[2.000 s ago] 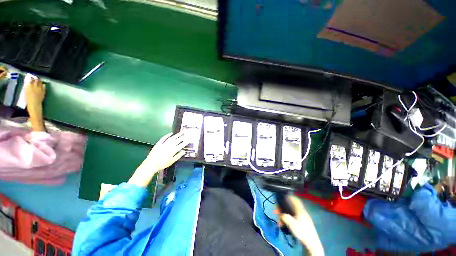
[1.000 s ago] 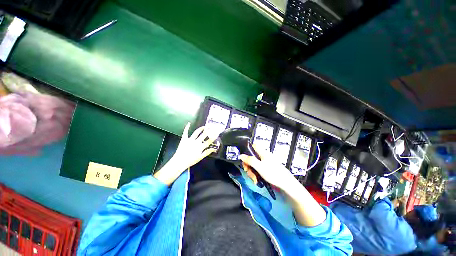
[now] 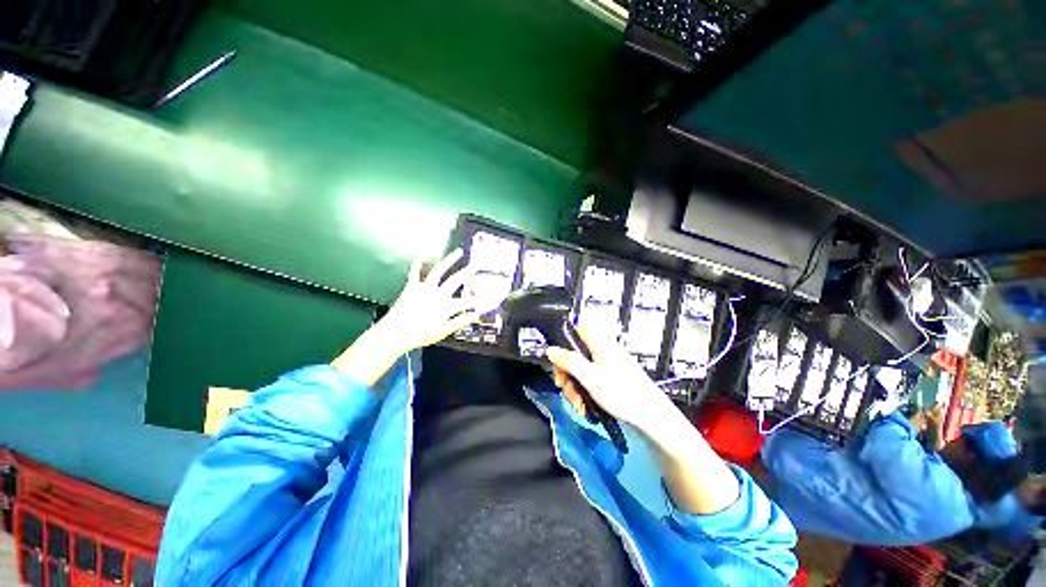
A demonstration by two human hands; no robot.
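Observation:
A black phone tray [image 3: 587,255] lies in front of me with several open-backed phone units [image 3: 647,321] side by side. My right hand [image 3: 591,367] is closed around a black barcode scanner [image 3: 539,312]. The scanner's head is over the second phone unit from the left and hides part of it. My left hand [image 3: 434,307] has its fingers spread at the left end of the tray, by the leftmost phone unit [image 3: 493,261]. A white USB cable [image 3: 734,327] curves around the right end of the tray.
A second phone tray [image 3: 803,384] stands at right, near a person in a blue smock [image 3: 860,476]. A computer case [image 3: 723,235] and a large monitor [image 3: 849,138] are behind. A pen [image 3: 197,77] lies on the green bench. Red trays [image 3: 86,533] are at lower left. A pink sleeve [image 3: 75,292] is at left.
My right hand has brought the scanner up from beside my body to over the tray. My left hand has stayed near the tray's left end. The view has turned.

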